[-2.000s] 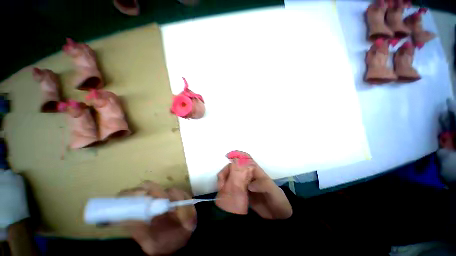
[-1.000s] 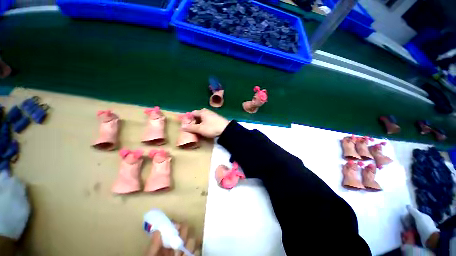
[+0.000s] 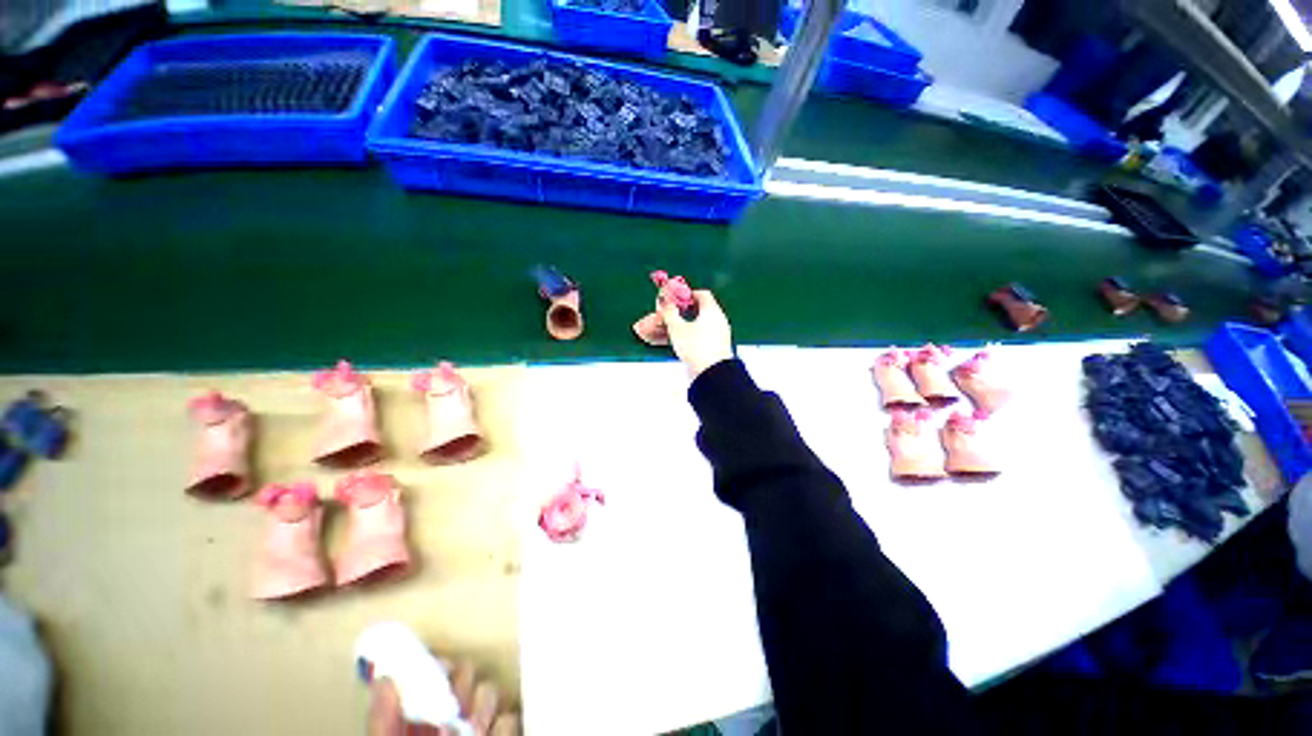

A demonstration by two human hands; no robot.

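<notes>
My right hand (image 3: 697, 328) reaches forward over the green belt with its fingers around a tan torso with a pink-red scarf (image 3: 655, 329). My left hand (image 3: 458, 702), cut off by the bottom edge, holds the white glue bottle (image 3: 410, 673); its nozzle tip is out of view. Several scarfed torsos (image 3: 371, 529) stand on the tan cardboard. One torso (image 3: 566, 512) lies on the white sheet with its scarf end towards me.
The belt (image 3: 360, 273) carries a torso with a dark-blue backpack (image 3: 561, 306) and others at right. Blue crates (image 3: 576, 184) hold dark parts beyond. More torsos (image 3: 915, 449) and a backpack heap (image 3: 1163, 443) lie at right. A white-gloved hand (image 3: 20, 669) shows at left.
My right hand has let go of a torso now standing on the cardboard, moved forward to the belt and closed on a torso there. The view has tilted up. The left hand still holds the bottle.
</notes>
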